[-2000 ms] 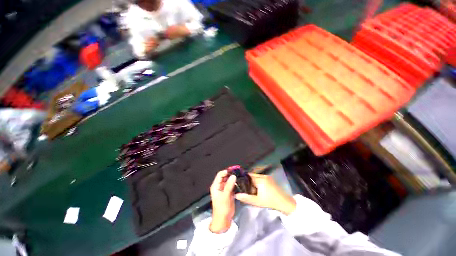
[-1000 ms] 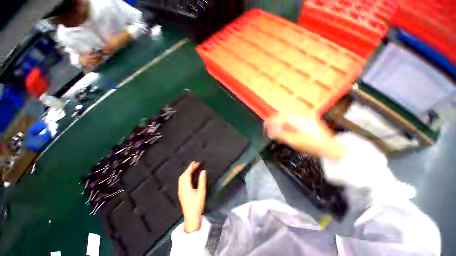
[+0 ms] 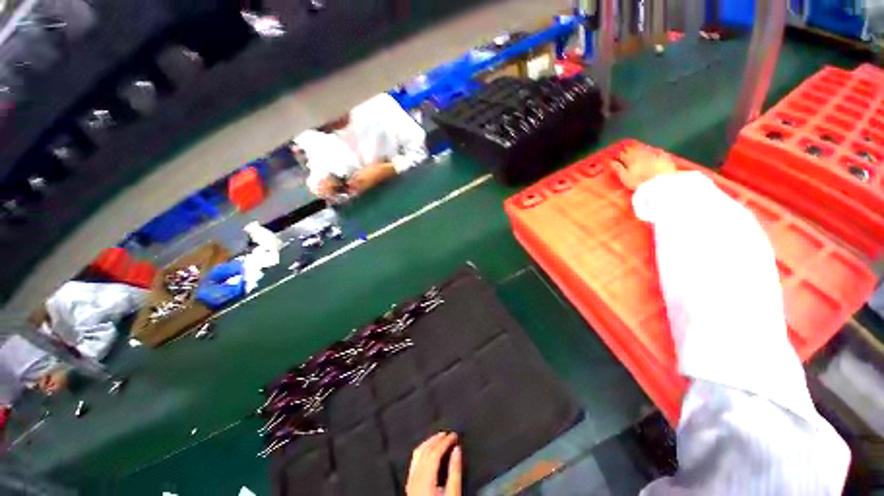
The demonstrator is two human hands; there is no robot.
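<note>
My right hand (image 3: pixel 644 167) reaches over the far edge of the red compartment tray (image 3: pixel 669 281), its fingers down at a pocket in the far row. Whether it holds a component is hidden. Small dark components (image 3: pixel 562 184) sit in that row, left of the hand. My left hand (image 3: pixel 434 467) is at the bottom edge, partly cut off, over the near edge of the black tray (image 3: pixel 475 368), thumb and fingers apart; I see nothing in it. Clipped parts (image 3: pixel 339 373) with silver prongs lie in rows along the black tray's far-left side.
Stacked black trays (image 3: pixel 523 121) stand across the bench. A second red tray (image 3: pixel 824 145) with components is at far right. A brown box of parts (image 3: pixel 177 291), a blue item (image 3: pixel 223 281) and people in white coats are on the far side. The dark bin (image 3: pixel 654 441) shows partly at lower right.
My hands were together on a dark part, then separated. My right hand has moved from over the bin area to the red tray's far row. My left hand stays by the black tray. The view has shifted.
</note>
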